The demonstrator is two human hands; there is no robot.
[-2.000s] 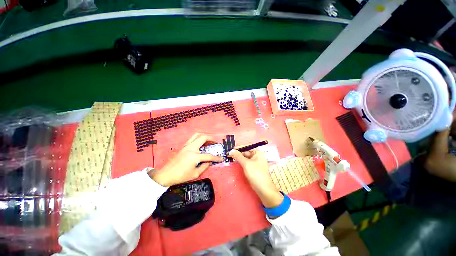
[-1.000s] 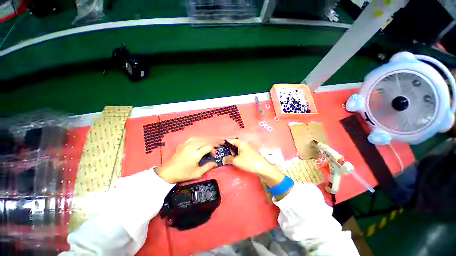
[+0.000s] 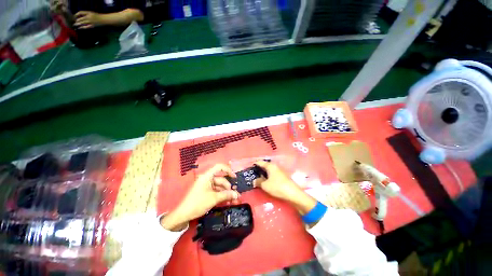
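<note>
A small flat dark circuit board module (image 3: 246,179) with pale ring-like marks is held between both hands over the red mat. My left hand (image 3: 217,186) grips its left end. My right hand (image 3: 274,182) grips its right end, with a blue band at the wrist. The fingers hide both ends of the module. A glossy black device housing (image 3: 225,226) rests on the mat just below my left hand. Rows of tiny black foam pads (image 3: 226,144) lie on the mat beyond my hands.
Parts box (image 3: 330,118) with black-and-white bits stands at the far edge. Hot glue gun (image 3: 380,190), brown card (image 3: 345,156), label sheet (image 3: 345,197) and fan (image 3: 450,114) are right. Sticker sheet (image 3: 141,178) and blister trays (image 3: 65,199) are left. A black unit (image 3: 159,95) lies on the green belt.
The dark pen-like stick seen earlier in my right hand is not visible now. Both hands hold the module, dark side showing. The view has shifted, and a person's arm shows at top left.
</note>
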